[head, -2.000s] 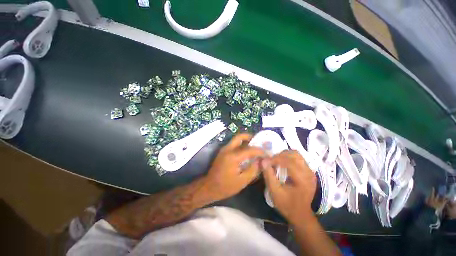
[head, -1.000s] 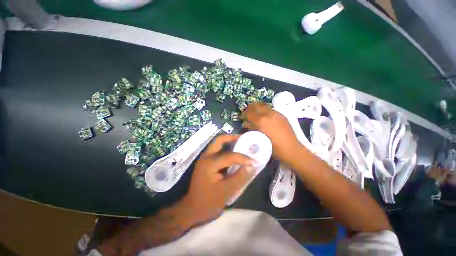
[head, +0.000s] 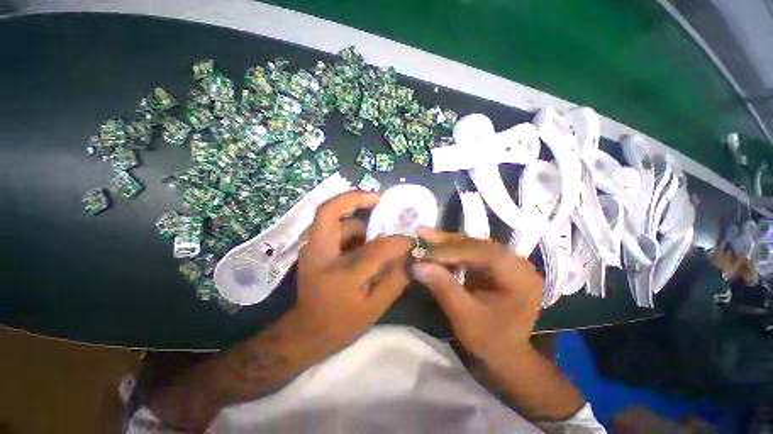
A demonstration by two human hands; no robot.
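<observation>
A white housing half (head: 405,209) is held in my left hand (head: 352,254), its round end with a grey ringed circle showing above the fingers; its tail is hidden by my hands. My right hand (head: 483,284) pinches a small circuit board (head: 419,248) between thumb and forefinger, right at the housing below the round end. A large loose pile of green circuit boards (head: 246,140) lies in front. Another white housing half (head: 246,275) lies at the pile's near edge, left of my left hand.
Many white housings (head: 555,182) are heaped at the right on the dark bench (head: 51,169). A pale rail (head: 373,47) parts the bench from the green belt (head: 508,42). Another person's hand (head: 731,261) shows at the far right.
My right hand has come back from the board pile to the housing, with a small board in its fingers. The view has shifted, and the belt pieces have left it.
</observation>
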